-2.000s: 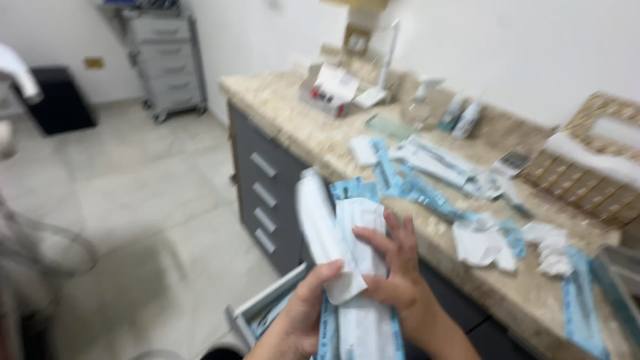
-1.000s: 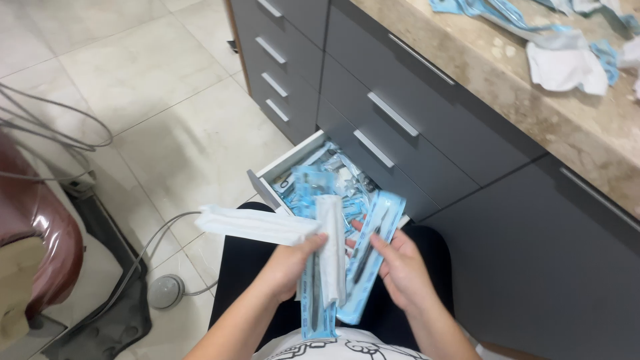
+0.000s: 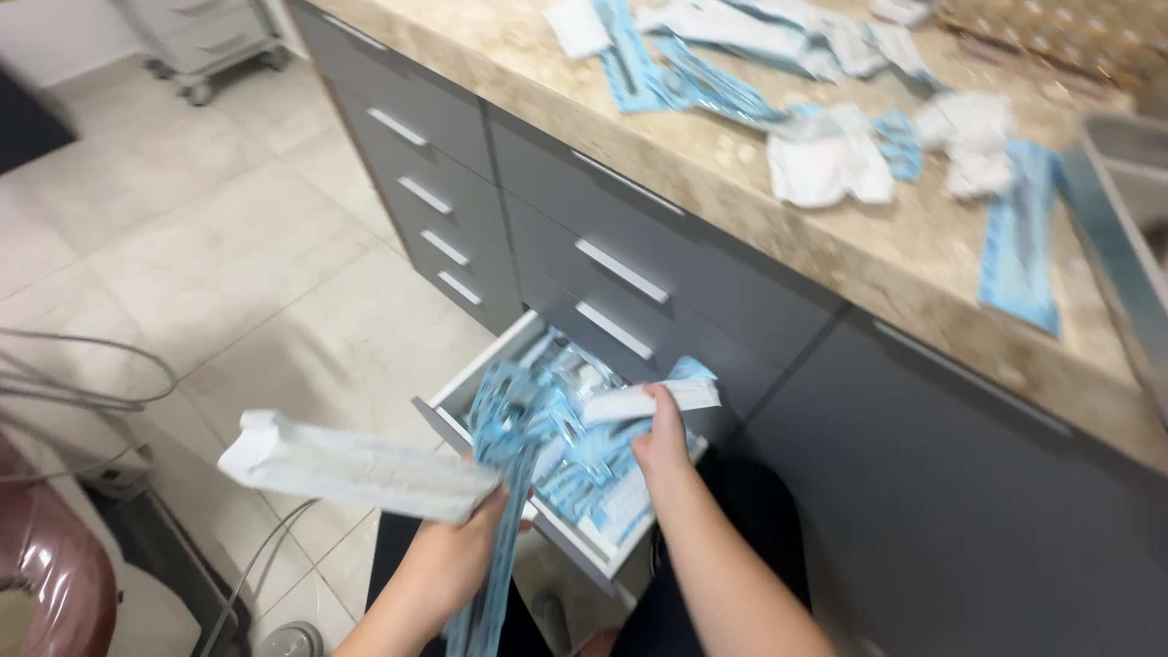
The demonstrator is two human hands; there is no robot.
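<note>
My left hand is closed on several sterilization pouches: a white paper-backed one points out to the left, and blue clear-film ones hang down beside it. My right hand grips another pouch, white side up with a blue end, over the right part of the open drawer. Many blue and white pouches fill that drawer in a jumble, some with metal instruments showing through the film. The view is blurred, so what the held pouches contain is hard to tell.
Grey cabinet fronts with bar handles stand behind the drawer. Opened pouches and crumpled white paper lie on the stone countertop, near a metal tray. At left are cables, a foot control and a padded chair.
My hands have moved apart; a second ago they were close together over the pouches. My right hand is now farther forward over the drawer with one pouch. The view has swung up toward the countertop.
</note>
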